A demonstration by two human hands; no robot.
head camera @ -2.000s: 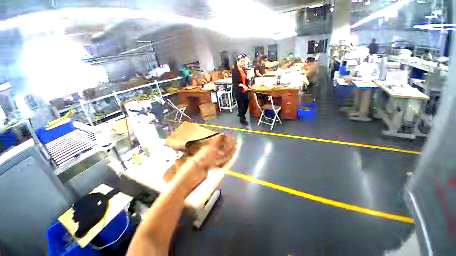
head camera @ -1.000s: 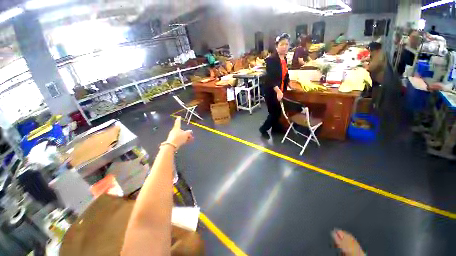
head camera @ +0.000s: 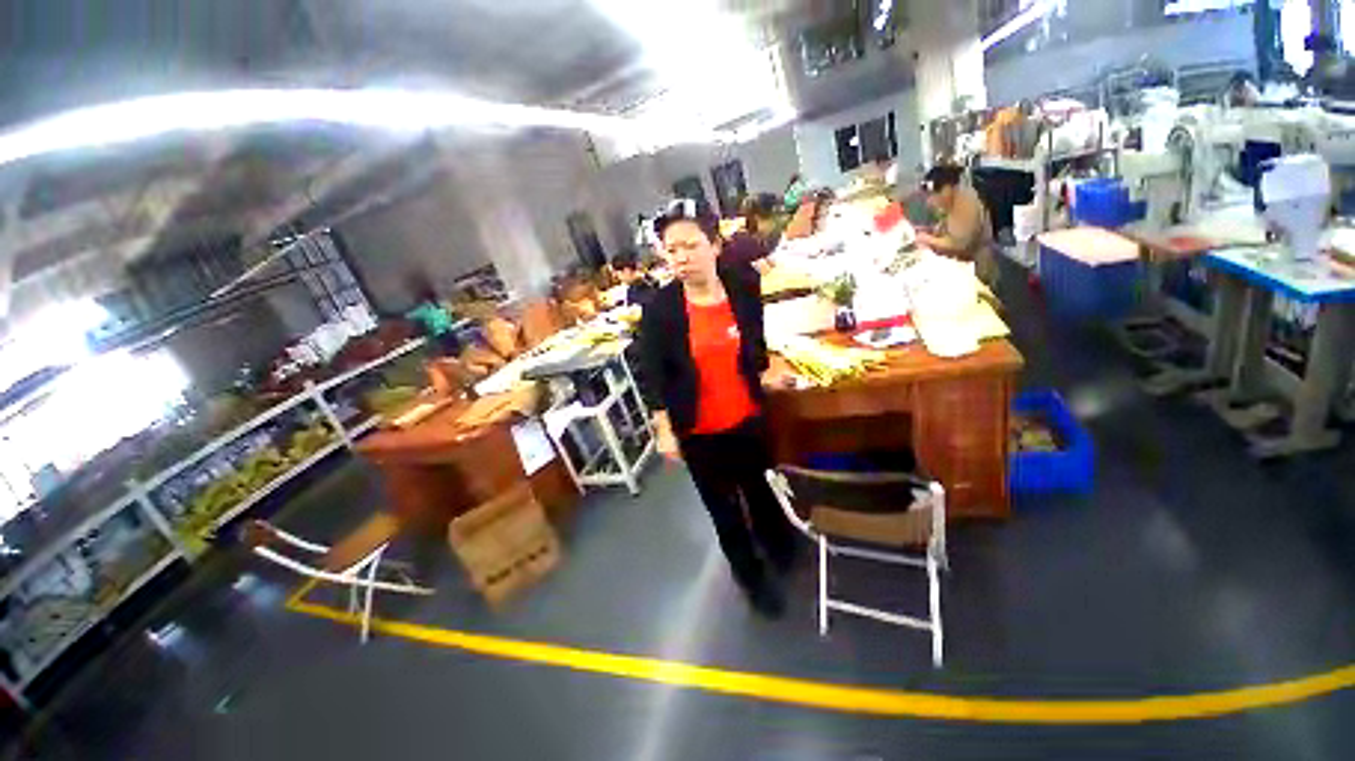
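Note:
Neither of my hands is in the picture. Nearest in front of me a person [head camera: 718, 372] in a black jacket and red top stands facing me, beside a brown wooden desk [head camera: 963, 431]. A folding chair [head camera: 877, 520] with a white frame and brown seat stands at the right of the person. Another folding chair [head camera: 349, 562] stands at the left, and a cardboard box [head camera: 505, 546] sits on the floor between them. The picture is blurred.
A yellow floor line [head camera: 713, 679] crosses the front. A blue bin [head camera: 1049, 443] stands beside the desk. Sewing machines [head camera: 1296, 208] stand on tables at the right. A white-railed rack [head camera: 156, 520] runs along the left. Seated people [head camera: 959, 223] work at the back.
My view has turned and moved closer to the person, desks and chairs. Both hands, the sewing table and the brown panel have left the picture.

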